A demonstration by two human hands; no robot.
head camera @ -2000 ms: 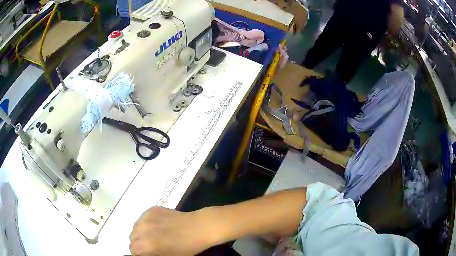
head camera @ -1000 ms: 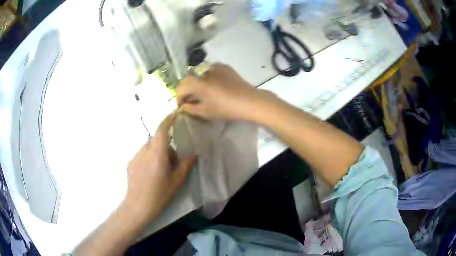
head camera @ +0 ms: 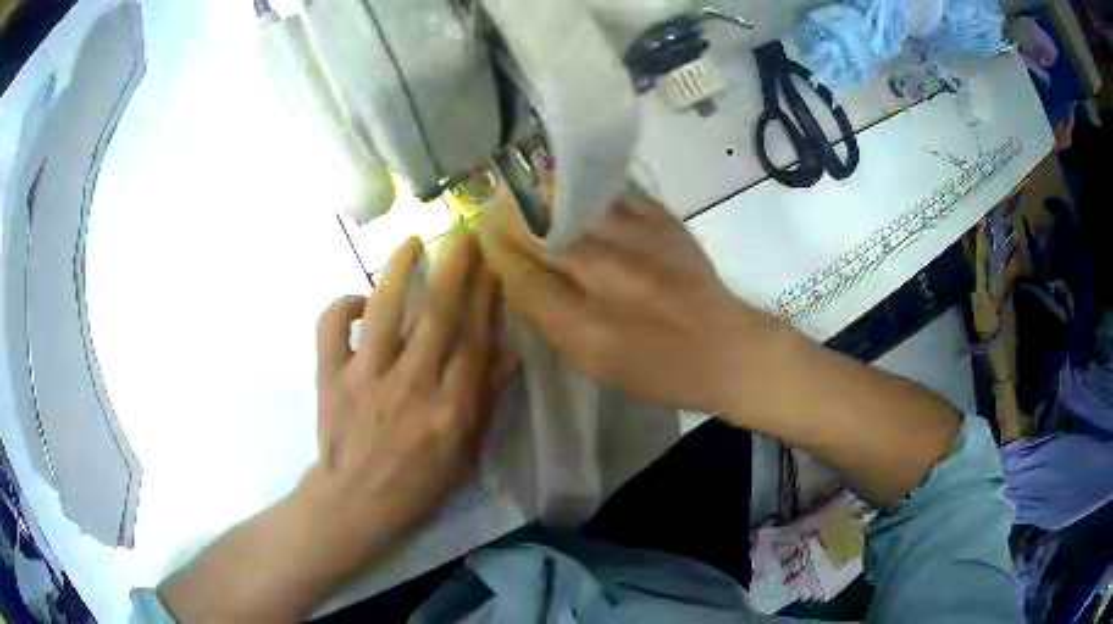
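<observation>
A pale grey-beige garment panel [head camera: 561,433] lies under both hands, running from the lit needle area down over the table's front edge. A part of the cloth rises at the right of the machine head [head camera: 421,79]. The presser foot area [head camera: 474,193] glows yellow; the needle itself is not clear. My left hand [head camera: 409,390] lies on the cloth with fingers spread, fingertips just in front of the foot. My right hand [head camera: 623,299] holds the cloth close to the right of the foot, its fingertips partly hidden by cloth.
Black scissors [head camera: 806,122] lie right of the machine head, near a blue-white bundle [head camera: 897,37]. Curved grey pieces [head camera: 79,280] lie at the left. A printed ruler [head camera: 903,232] runs along the table's right front edge. Pink and yellow cut pieces [head camera: 812,555] are below at right.
The view has swung from the whole machine to the needle area. Both hands are now at the foot; the left has moved from beneath the cloth's edge to flat on top. Cloth now rises beside the head.
</observation>
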